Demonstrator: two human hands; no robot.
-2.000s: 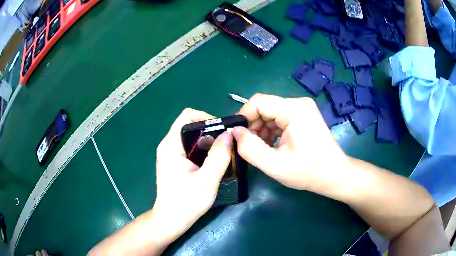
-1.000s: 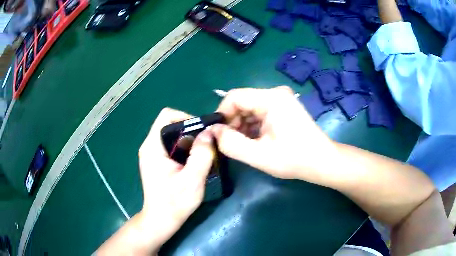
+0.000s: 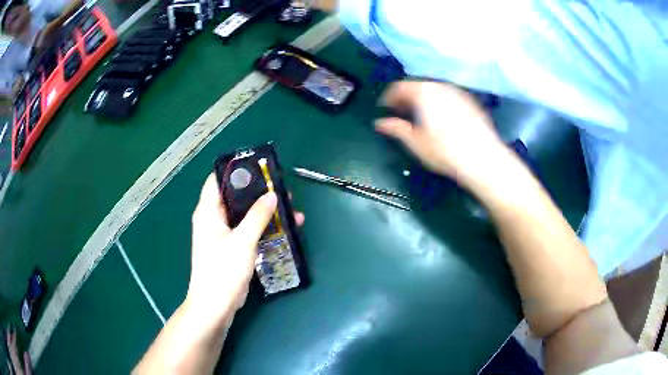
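Observation:
My left hand (image 3: 223, 253) holds an open black phone body (image 3: 238, 198), its thumb across the front. The phone shows a pale round disc (image 3: 240, 178) near the top, a yellow-orange strip at the right side, thin red wire at the left and a silvery board (image 3: 278, 265) at the lower end. My right hand (image 3: 432, 124) is blurred, away from the phone, over the dark blue plates (image 3: 428, 183) at the right; whether its fingers touch a plate cannot be told. Silver tweezers (image 3: 351, 187) lie on the green worktop between my hands.
Another open phone (image 3: 307, 75) lies by the whitish strip (image 3: 150, 179). A leaning row of black phones (image 3: 139, 69) and a red-orange tray (image 3: 62, 80) are at upper left. A small phone (image 3: 32, 299) lies at far left. Another person's light blue sleeve (image 3: 505, 51) reaches over the plates.
My right hand has left the phone and moved right and up. My left hand has tilted the phone, uncovering its face. The tweezers are uncovered. The other person's arm has reached in across the blue pile.

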